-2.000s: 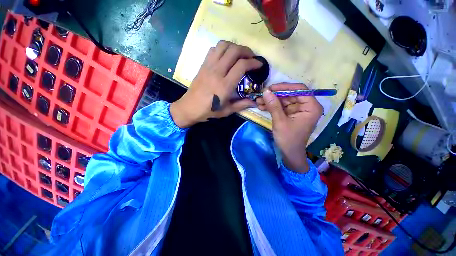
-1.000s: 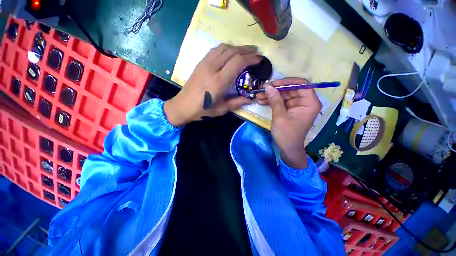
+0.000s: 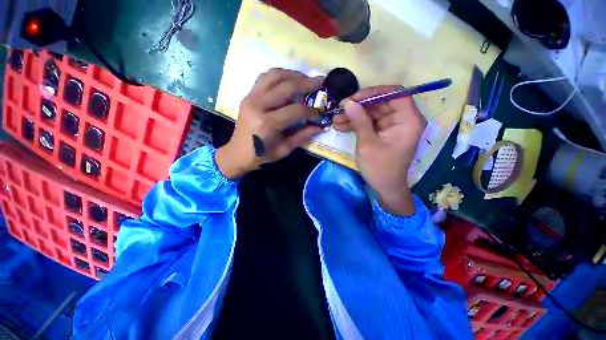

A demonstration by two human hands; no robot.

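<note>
My left hand (image 3: 276, 119) holds a small round housing (image 3: 319, 101) with shiny silver and gold inner parts between thumb and fingers. A plain black disc (image 3: 341, 83) stands beside the open housing at its upper right. Dark patches show on the back of my left hand. My right hand (image 3: 387, 133) holds tweezers (image 3: 405, 91) like a pen, with their blue-purple end pointing up to the right. The tweezer tips are at the housing's lower right edge; whether they grip a part cannot be told.
A cream-yellow work board (image 3: 412, 60) lies under the hands. A thick dark and red tool (image 3: 332, 16) hangs over it. Red parts trays (image 3: 126, 126) with round dark units are stacked at left. At right are a tape roll (image 3: 498, 166) and white cable (image 3: 548, 109).
The tweezers' rear end has tilted higher. My left hand and the housing have shifted slightly left. The view has shifted, and the hanging tool appears farther up and left.
</note>
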